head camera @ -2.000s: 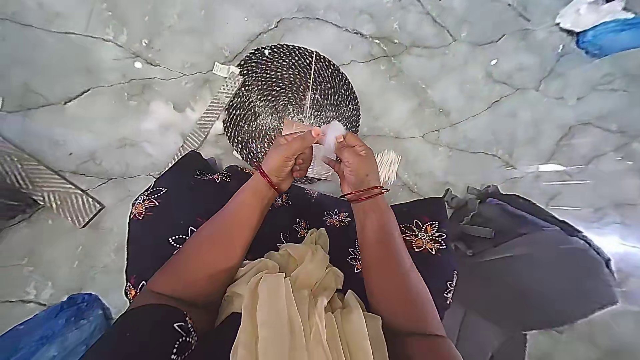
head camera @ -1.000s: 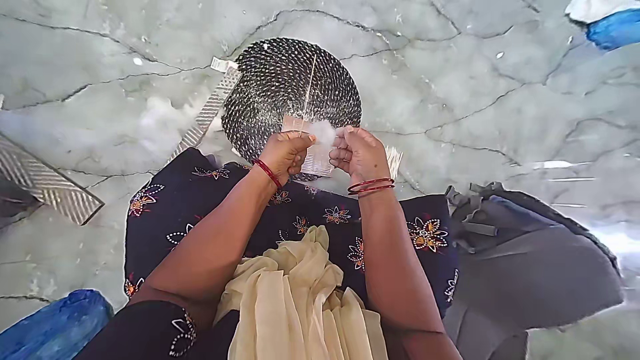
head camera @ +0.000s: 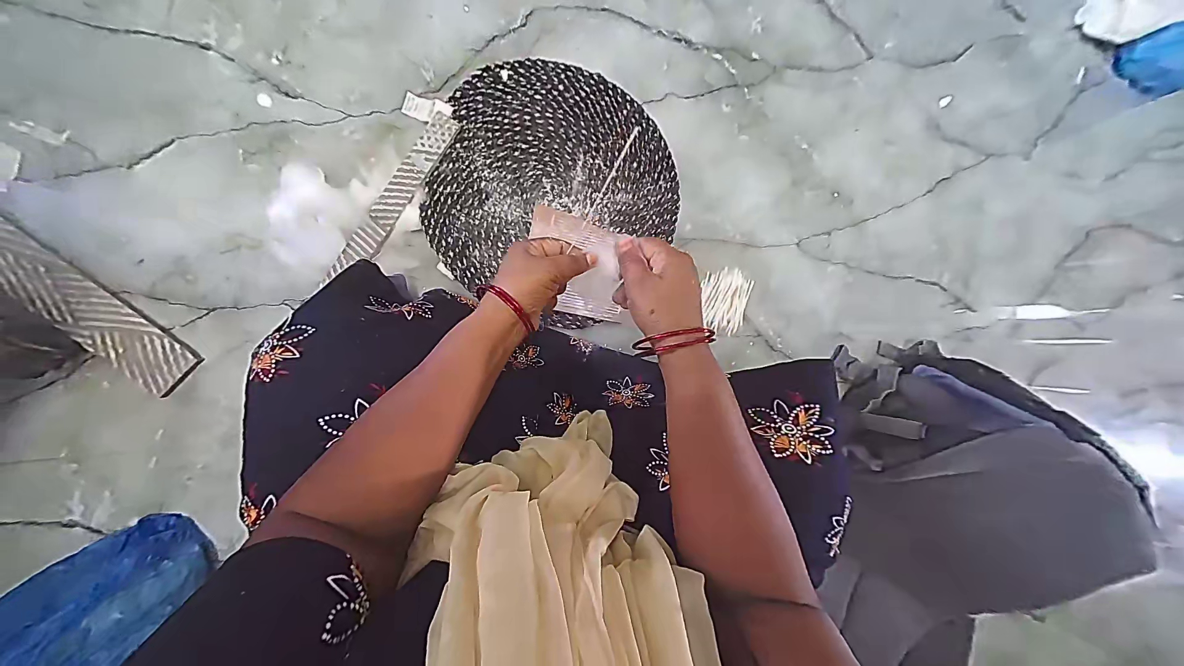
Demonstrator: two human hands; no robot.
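My left hand (head camera: 541, 276) and my right hand (head camera: 659, 282) pinch a tuft of white fluffy fibre, like cotton, (head camera: 605, 268) between them. Under the tuft lies a pinkish, striped flat piece (head camera: 560, 222), its material unclear. Beneath it is a round black-and-white woven mat (head camera: 546, 139), dusted with white bits. A thin pale stick (head camera: 615, 171) lies across the mat. Just right of my right hand, a bundle of short pale sticks (head camera: 726, 301) rests on the floor. The fingertips partly hide the fibre.
White fluff (head camera: 310, 213) and a striped strip (head camera: 398, 199) are left of the mat. Another striped band (head camera: 102, 314) lies farther left. Grey cloth (head camera: 980, 509) is at right. Blue plastic shows at lower left (head camera: 111, 592) and upper right (head camera: 1152, 60).
The thin stick on the mat, nearly upright in the earlier frames, now slants to the right. The hands stay close together over the mat's lower edge with the white fibre.
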